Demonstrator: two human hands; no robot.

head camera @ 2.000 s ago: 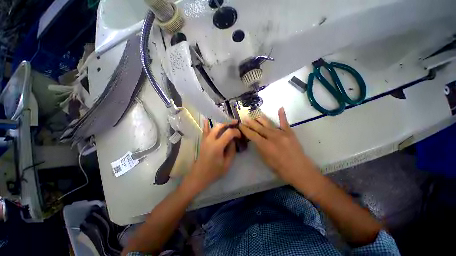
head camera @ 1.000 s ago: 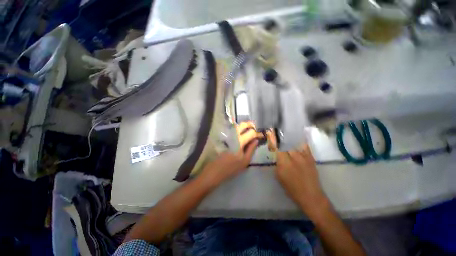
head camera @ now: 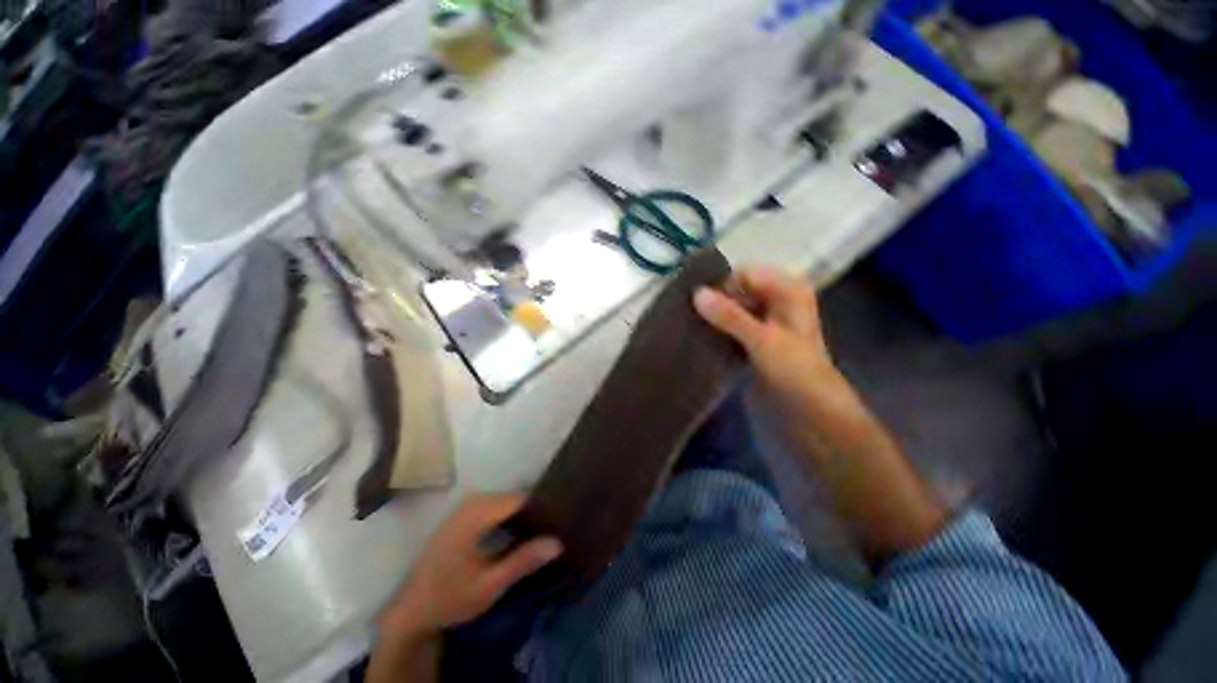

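A dark brown fabric strip (head camera: 630,407) is stretched slantwise between my two hands in front of the sewing machine. My left hand (head camera: 470,563) grips its lower end near the table's front edge. My right hand (head camera: 767,320) pinches its upper end between thumb and fingers. Another dark strip (head camera: 382,434) lies on a beige piece (head camera: 425,420) at the left. The needle area (head camera: 505,274) of the machine is blurred. The needle plate and slide cover (head camera: 481,334) lie bare, with a small yellow-orange block (head camera: 531,318) on them.
Green-handled scissors (head camera: 663,230) lie right of the needle. A stack of grey-brown strips (head camera: 234,367) and a white printed tag (head camera: 272,524) lie on the left of the table. A blue crate (head camera: 994,267) with beige pieces stands at the right. The white machine head (head camera: 627,100) spans the back.
My hands have moved away from the needle toward my body and now hold a dark strip stretched out. The view has turned right, bringing in the blue crate; the needle plate is uncovered.
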